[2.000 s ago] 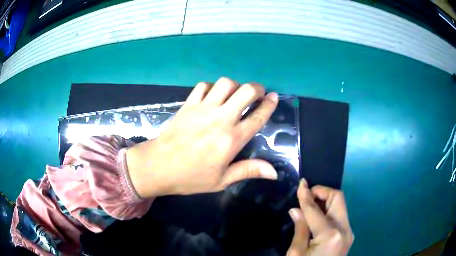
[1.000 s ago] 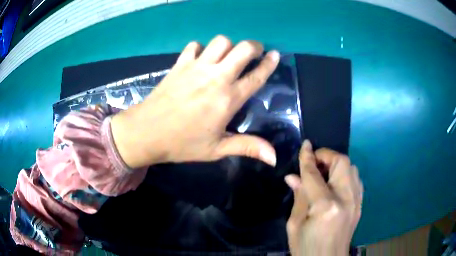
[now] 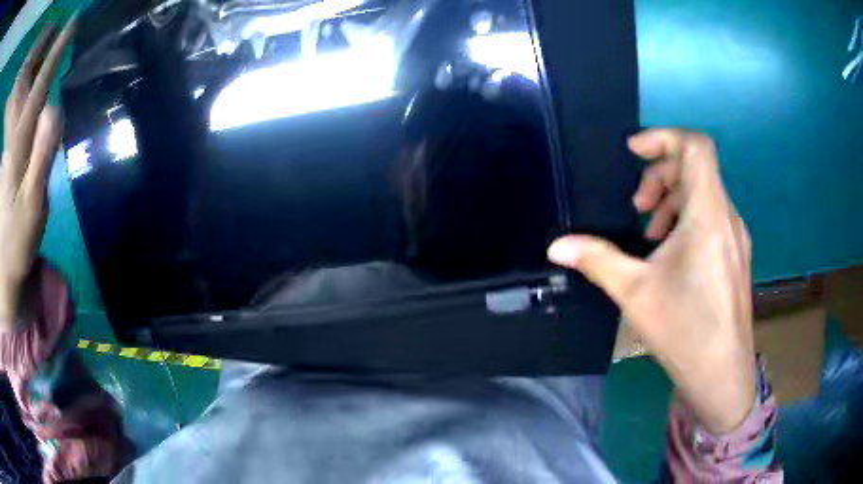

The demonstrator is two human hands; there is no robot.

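The display assembly [image 3: 312, 198] lies screen up on the black work mat [image 3: 601, 123], tilted a little against it. Clear wrinkled film with bright light reflections covers the screen. A small silver-grey hinge [image 3: 511, 300] shows at the right end of the near edge. My left hand [image 3: 33, 151] is at the far left edge of the assembly, fingers extended; whether it touches the edge is unclear. My right hand [image 3: 681, 246] is open at the near right corner, thumb at the corner and fingers apart over the mat's right side.
The green bench [image 3: 748, 123] surrounds the mat. White strips [image 3: 853, 57] lie at the far right. Yellow-black floor tape [image 3: 151, 354] shows at lower left. My grey-clad body [image 3: 378, 430] is against the near side. A brown box-like surface [image 3: 790, 345] is at lower right.
The view has shifted down toward the near edge. My left hand has left the top of the screen for its left side. My right hand has opened from its pinch at the right edge.
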